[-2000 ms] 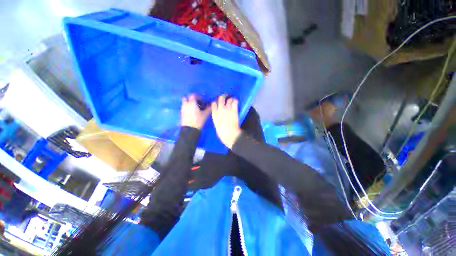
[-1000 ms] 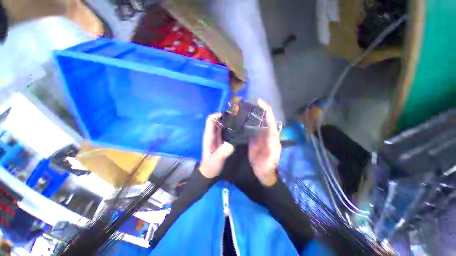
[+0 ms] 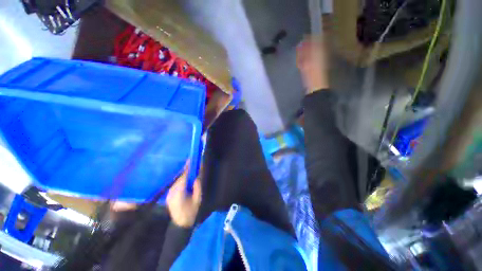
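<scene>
The blue plastic bin [image 3: 95, 151] lies at the left, tilted, and its inside looks empty. My left hand [image 3: 184, 200] grips the bin's rim at its near right corner, with fingers at the wall. My right hand [image 3: 312, 61] is stretched out far ahead over the grey floor, beside a brown carton. It is blurred, and its fingers and anything in them cannot be made out. The black parts from before are not seen in either hand.
A cardboard box [image 3: 174, 29] of red parts [image 3: 153, 53] stands behind the bin. Dark parts [image 3: 391, 24] lie in a brown carton at the upper right. A yellow-green cord [image 3: 429, 53] and blurred grey tubing hang at the right. My legs are below.
Both hands were together on dark parts; now they are apart, the left on the bin's rim, the right stretched forward. The bin appears further left and lower. The parts are out of sight.
</scene>
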